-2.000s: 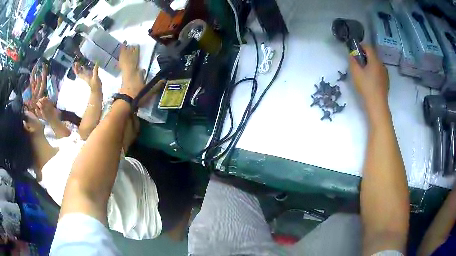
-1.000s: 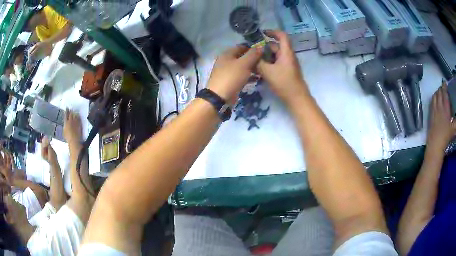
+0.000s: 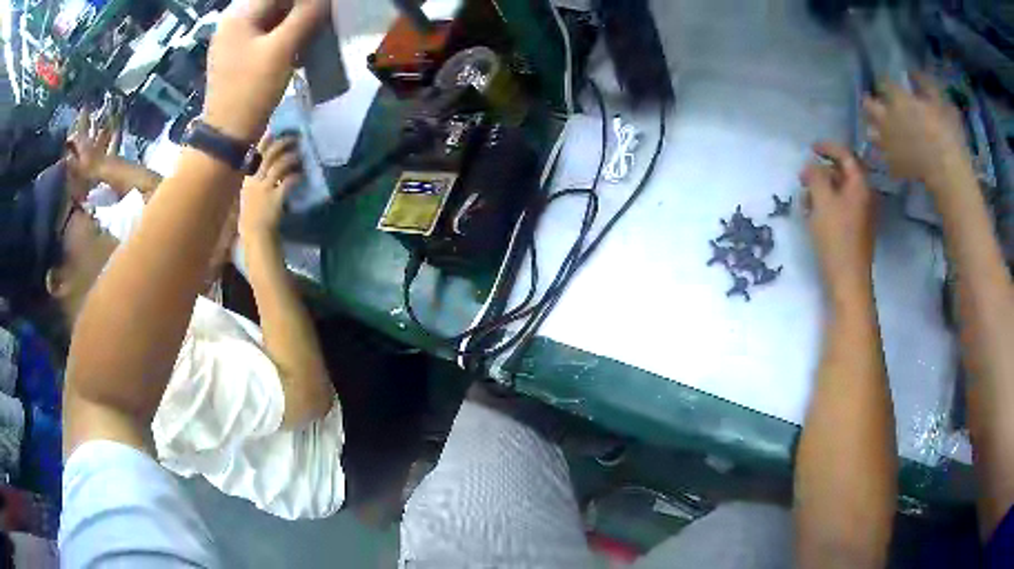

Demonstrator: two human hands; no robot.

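Observation:
My left hand (image 3: 258, 61), with a black wristband, is raised at the upper left. Its fingers close on the top of a dark grey piece (image 3: 322, 58), perhaps a fan handle; blur and the picture's edge hide the rest. My right hand (image 3: 842, 206) is over the bench at the right, blurred, fingers bent and apart, with nothing visible in it. A pile of small dark three-armed parts (image 3: 743, 253) lies left of my right hand, one piece slightly apart.
Another person's hand (image 3: 917, 131) reaches over blurred boxes at the right. A white cable (image 3: 620, 151), black cords (image 3: 584, 239), a black unit with yellow label (image 3: 418, 202) and a tape roll (image 3: 467, 72) lie left of the pile. A co-worker (image 3: 250, 389) sits at the left.
My hands, together on a fan one second ago, are now apart; my left hand has gone far left and up. The view has turned left. Another person's hand has reached in at the right.

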